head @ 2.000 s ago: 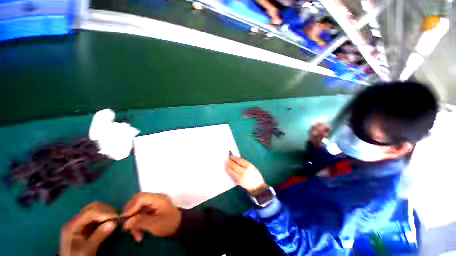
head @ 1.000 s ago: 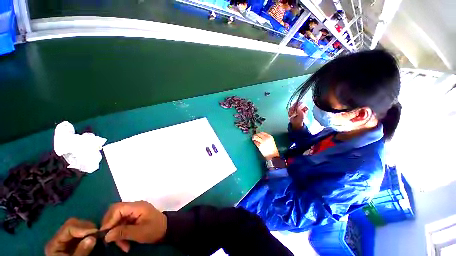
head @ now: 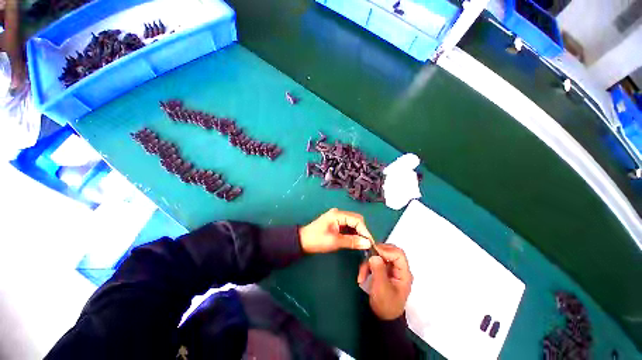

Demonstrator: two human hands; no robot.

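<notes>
My left hand and my right hand meet just left of the white sheet. Their fingertips pinch a small dark part between them, mostly hidden by the fingers. A jumbled pile of dark parts lies beyond my hands, beside a crumpled white cloth. Two dark oblong pieces lie side by side near the right end of the sheet. Dark pieces stand close together in two rows, an upper row and a lower row, at the left.
A light-blue tote with dark parts and white lining stands at the bench's left end. A single stray part lies near the far edge. Another dark pile is at lower right. A dark green belt runs beyond the bench.
The view has swung left, so the rows and tote now show and the neighbour in blue is out of view. My hands still hold a small part together.
</notes>
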